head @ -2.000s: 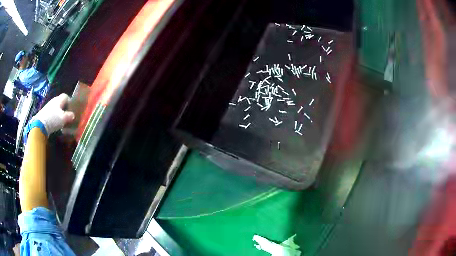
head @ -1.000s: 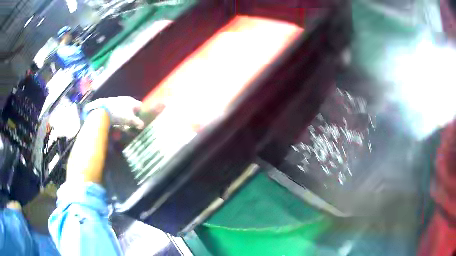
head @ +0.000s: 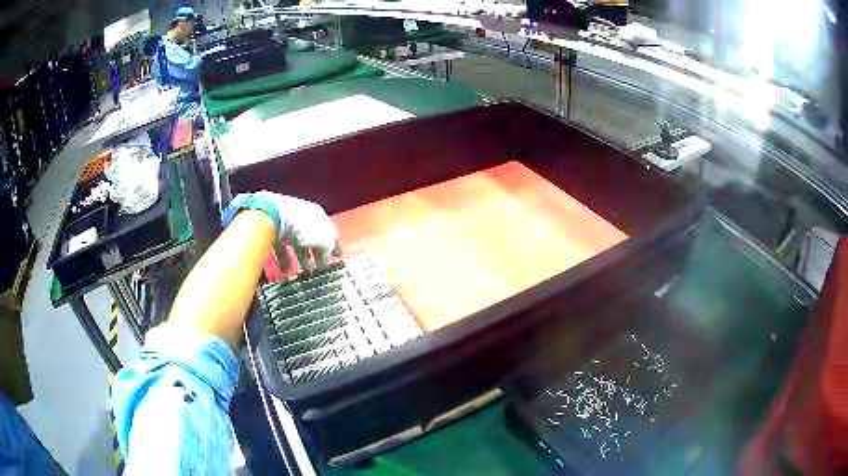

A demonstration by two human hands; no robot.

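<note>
My left hand (head: 305,232), in a white glove with a blue wristband, reaches into the left end of a large black tote (head: 465,363). Its fingers point down at the edge of several rows of pale, ribbed pieces (head: 349,316). Whether the fingertips grip a piece cannot be told. A flat red-orange lining (head: 483,242) covers the tote's floor beside the rows. My right hand is not in view.
A dark tray with scattered tiny silver pieces (head: 600,400) lies right of the tote. Something red (head: 804,372) stands at the right edge. A side table with black trays (head: 112,256) is at left. A person in blue (head: 178,65) is in the back.
The view has swung up and left and is sharper, so the whole tote shows. My left hand has gone from the tote's far left side to over the rows of pale pieces.
</note>
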